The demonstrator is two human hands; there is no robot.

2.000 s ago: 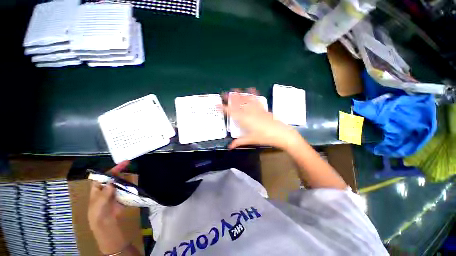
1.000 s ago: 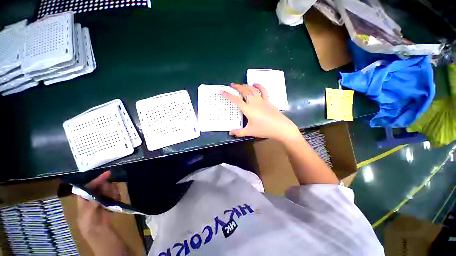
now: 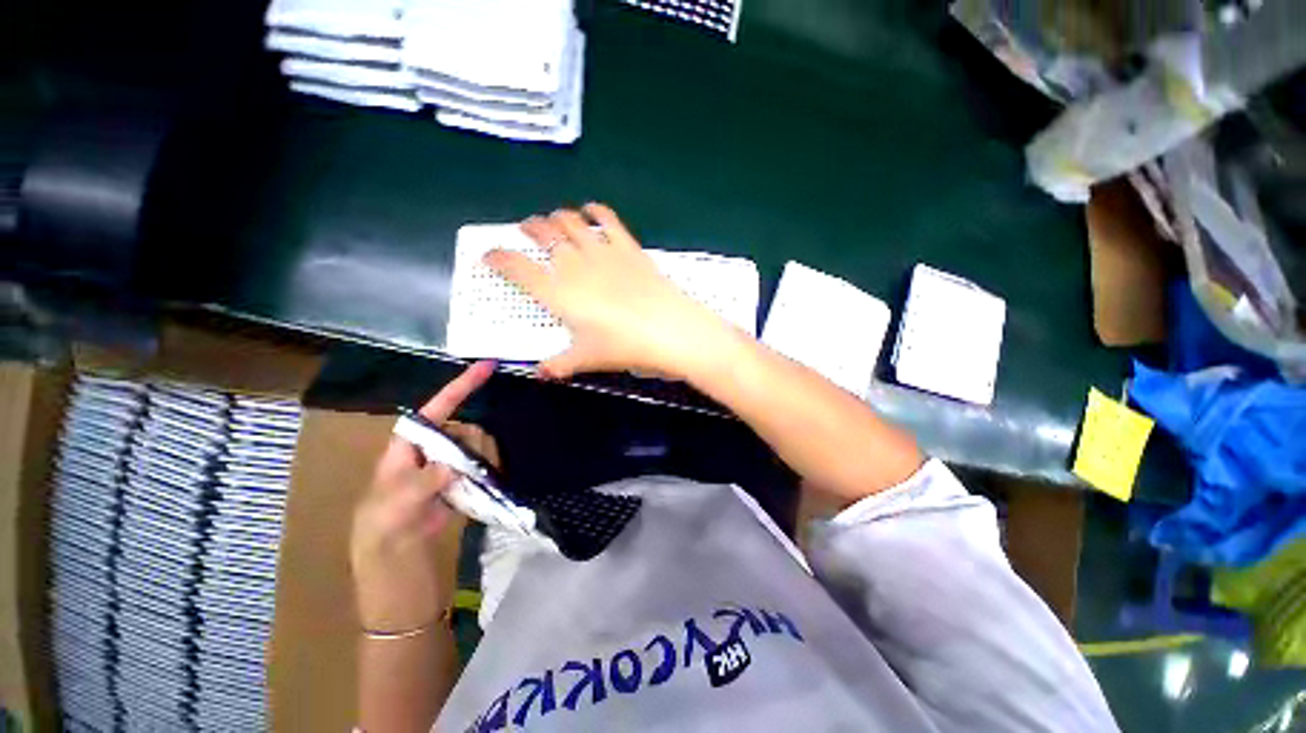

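Note:
Four white perforated covers lie in a row along the bench's front edge: the leftmost cover (image 3: pixel 484 308), a second cover (image 3: pixel 723 287) partly hidden by my right arm, a third (image 3: pixel 826 329) and a fourth (image 3: pixel 953 337). My right hand (image 3: pixel 609 294) is spread flat over the leftmost cover, fingers apart, thumb at its front edge. Whether a foot is under the fingertips cannot be seen. My left hand (image 3: pixel 408 494) holds the folded black-and-white adhesive pad sheet (image 3: pixel 587 518) below the bench edge. Its index finger points up to the leftmost cover's front edge.
Stacked white covers (image 3: pixel 487 65) stand at the back left, with a dotted sheet (image 3: pixel 695 12) beside them. A carton (image 3: pixel 322 559) of thin white pieces is below left. A yellow note (image 3: pixel 1111 444), blue cloth (image 3: pixel 1232 444) and plastic wrapping (image 3: pixel 1146 122) are at right.
My right hand has moved left from the third cover to the leftmost one. My left hand keeps the sheet, its index finger now extended to the bench edge. The camera view has shifted.

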